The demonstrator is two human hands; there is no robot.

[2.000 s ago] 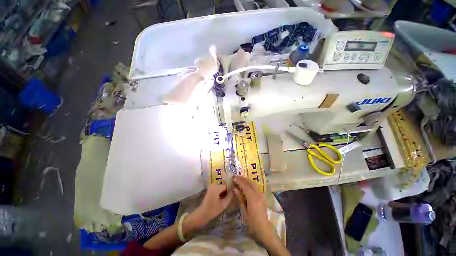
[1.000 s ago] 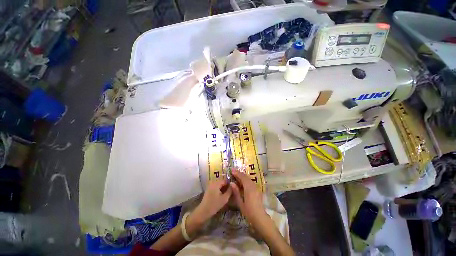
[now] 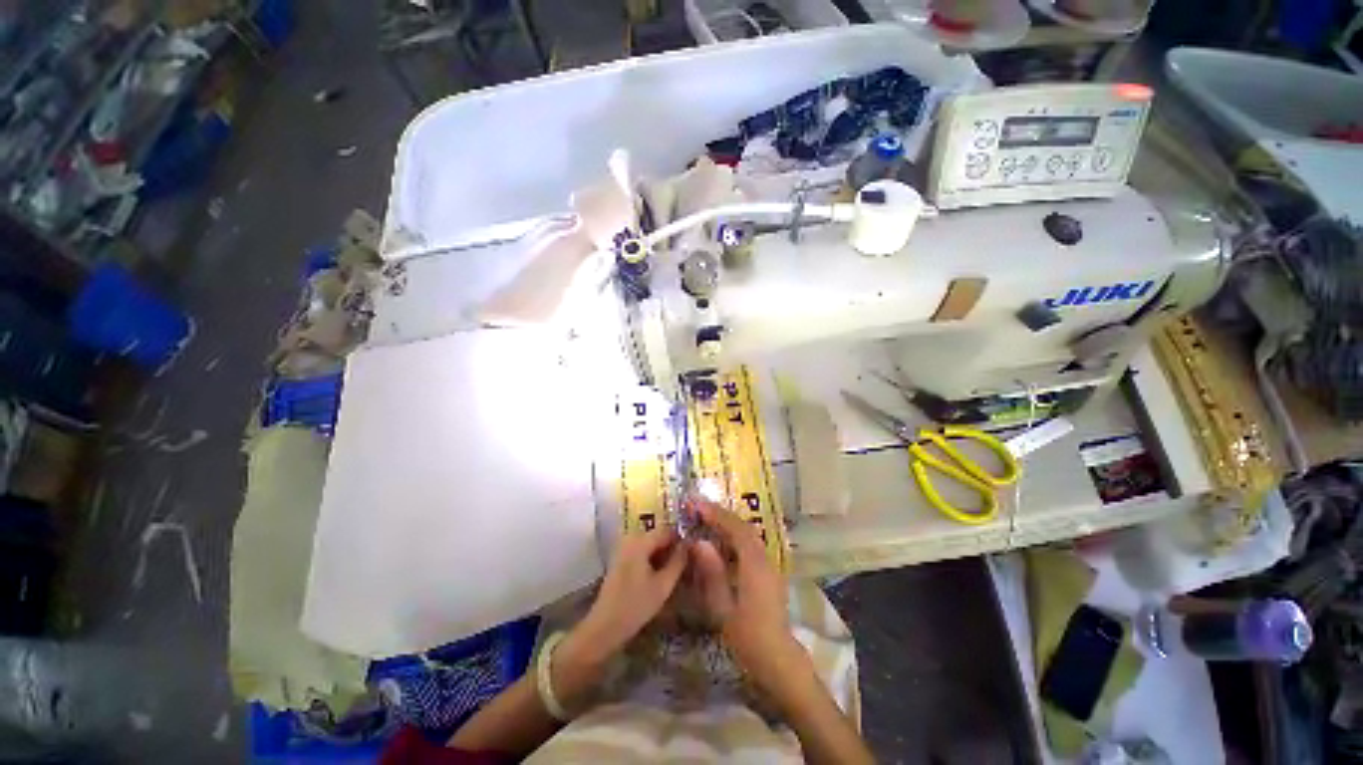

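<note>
A narrow dark strip (image 3: 686, 466) runs from the presser foot (image 3: 700, 384) of the white JUKI sewing machine (image 3: 897, 284) towards me, between yellow PIT tapes (image 3: 731, 448). My left hand (image 3: 640, 586) and my right hand (image 3: 740, 583) meet at its near end, at the table's front edge. Both hands have bent fingers pinched on the strip; the fingertips partly hide it. Beige sewn cloth (image 3: 556, 269) lies crumpled behind the needle. The lamp's glare washes out the area left of the needle.
Yellow-handled scissors (image 3: 964, 471) lie right of the needle, beyond a beige block (image 3: 819, 456). A white bin (image 3: 508, 142) with dark scraps stands behind. Olive cloth (image 3: 284, 568) hangs over a blue crate at left. A phone (image 3: 1084, 661) and a bottle (image 3: 1241, 631) lie lower right.
My hands have moved slightly closer to the needle along the strip since two seconds ago, and the fingertips have shifted. The camera view has shifted a little.
</note>
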